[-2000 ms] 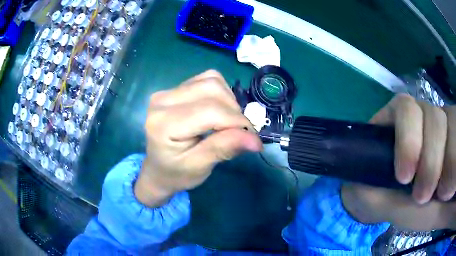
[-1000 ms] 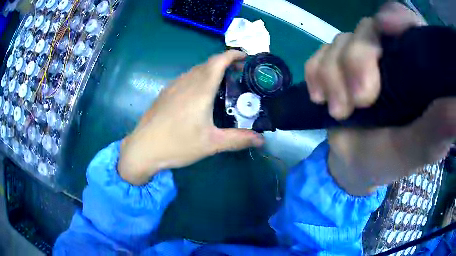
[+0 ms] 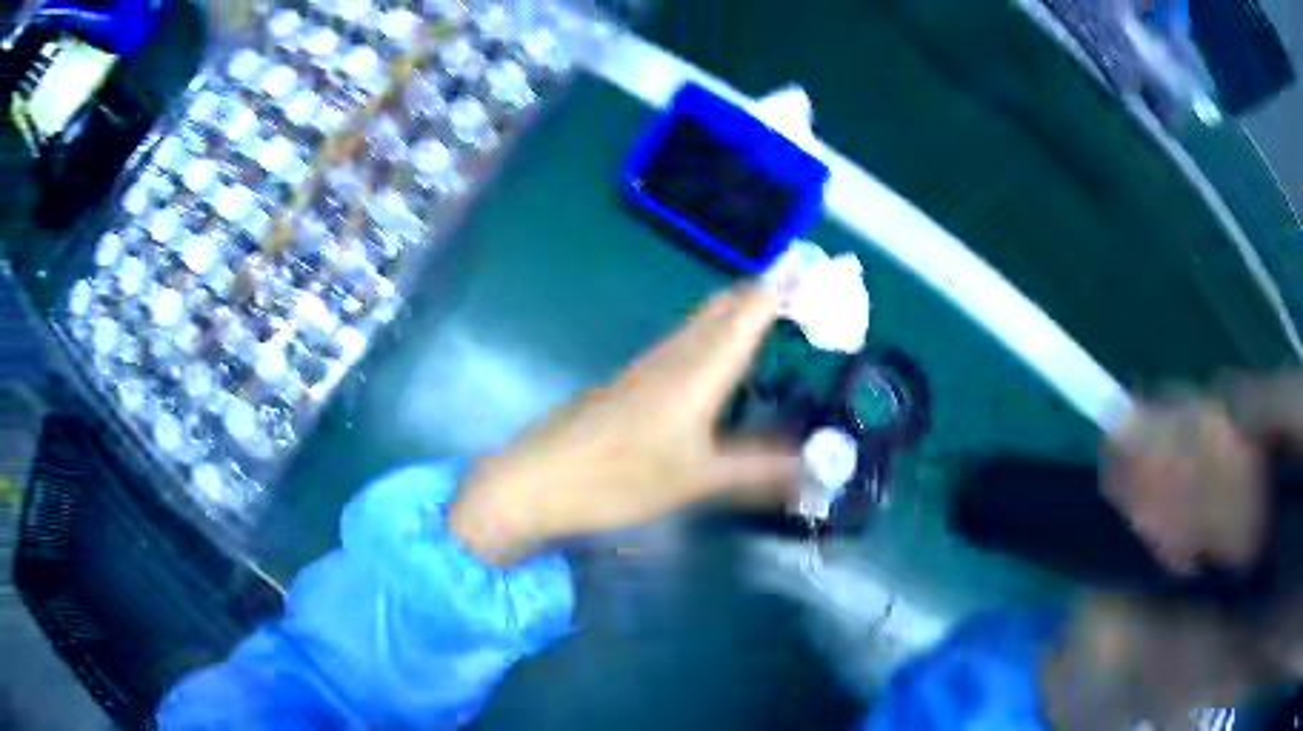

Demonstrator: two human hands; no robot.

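Note:
The black lens assembly (image 3: 886,407) lies on the green mat right of centre, with a white round motor (image 3: 829,460) on its near side and thin wires trailing towards me. My left hand (image 3: 629,429) is blurred, thumb and forefinger spread apart over the assembly's left side. The thumb is beside the motor and the forefinger reaches up by the white tissue (image 3: 832,297). I see nothing gripped in it. My right hand (image 3: 1193,486), blurred at the right, is closed round the black electric screwdriver (image 3: 1036,507), held clear of the assembly. Its bit cannot be made out.
A blue bin (image 3: 657,207) with dark contents stands beyond the tissue. A clear tray of white motors (image 3: 272,257) fills the left side. A pale rail (image 3: 986,300) runs along the far side. A dark crate (image 3: 86,571) is at the lower left.
The screwdriver was at the motor area and is now drawn off to the right. My left hand has shifted up relative to the assembly, its grip spread. The whole view has swung, moving things right and down.

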